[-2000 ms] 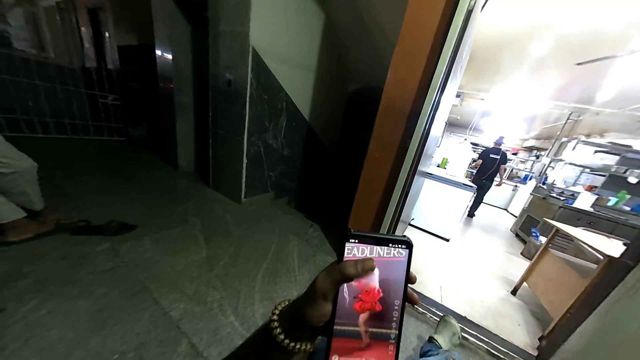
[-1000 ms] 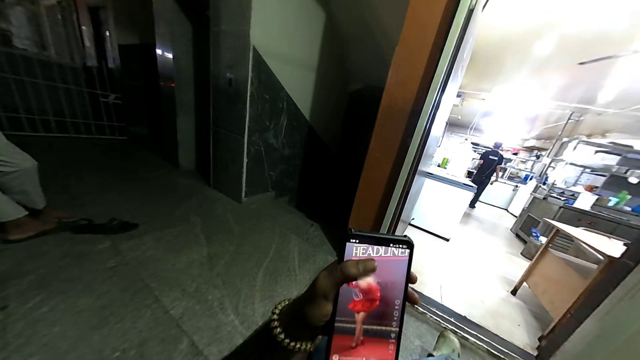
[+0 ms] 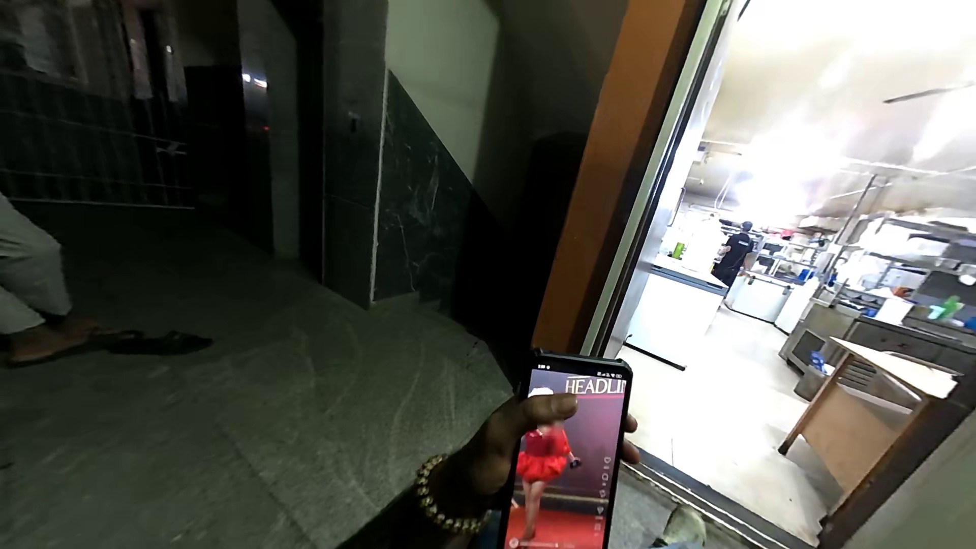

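My left hand, with a beaded bracelet at the wrist, holds a smartphone upright at the bottom centre of the head view. The thumb lies over the upper part of the lit screen, and fingertips show at the phone's right edge. On the screen is a picture of a figure in red clothing on a red floor, with writing above. The phone's lower end is cut off by the frame. My right hand is out of view.
An orange-brown door frame borders a bright kitchen with a white chest freezer, wooden table and a person in dark clothing. At left, another person's leg and a dark sandal show on the dim tiled floor.
The picture on the phone screen has shifted. The person in the kitchen has moved to the left and farther in. My left hand keeps its hold on the phone.
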